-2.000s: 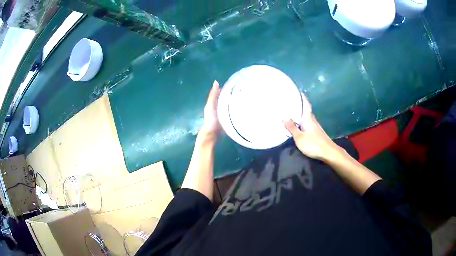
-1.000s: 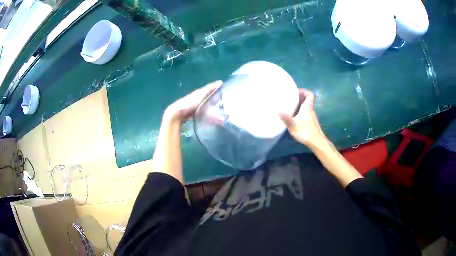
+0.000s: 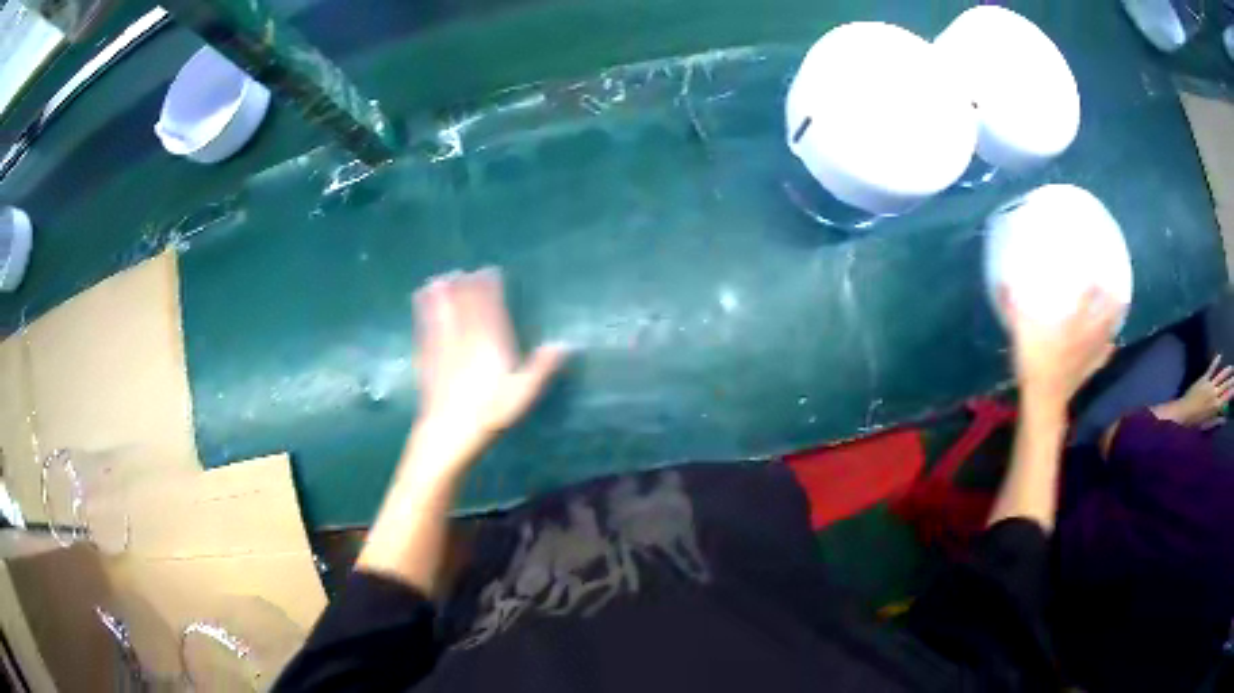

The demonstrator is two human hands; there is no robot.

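Note:
A white round fitted unit (image 3: 1060, 251) stands on the green bench (image 3: 636, 339) at the right, near the front edge. My right hand (image 3: 1060, 345) lies on its near side, fingers spread over the white surface. My left hand (image 3: 467, 352) is empty and a little blurred over the left middle of the bench, fingers together and thumb apart. Two more white units (image 3: 886, 119) stand side by side behind, with a clear rim showing below the nearer one.
Flat cardboard (image 3: 108, 352) with clear containers (image 3: 217, 650) lies at left. White cups (image 3: 214, 108) sit on the conveyor beyond. A green post (image 3: 291, 81) rises at upper left. A red stool (image 3: 859, 477) is below the bench edge. Another person's purple sleeve (image 3: 1171, 474) is at right.
The white part and clear container between my hands have gone from the middle; a white unit is now at the right under my right hand. My left hand has let go. The view has shifted right.

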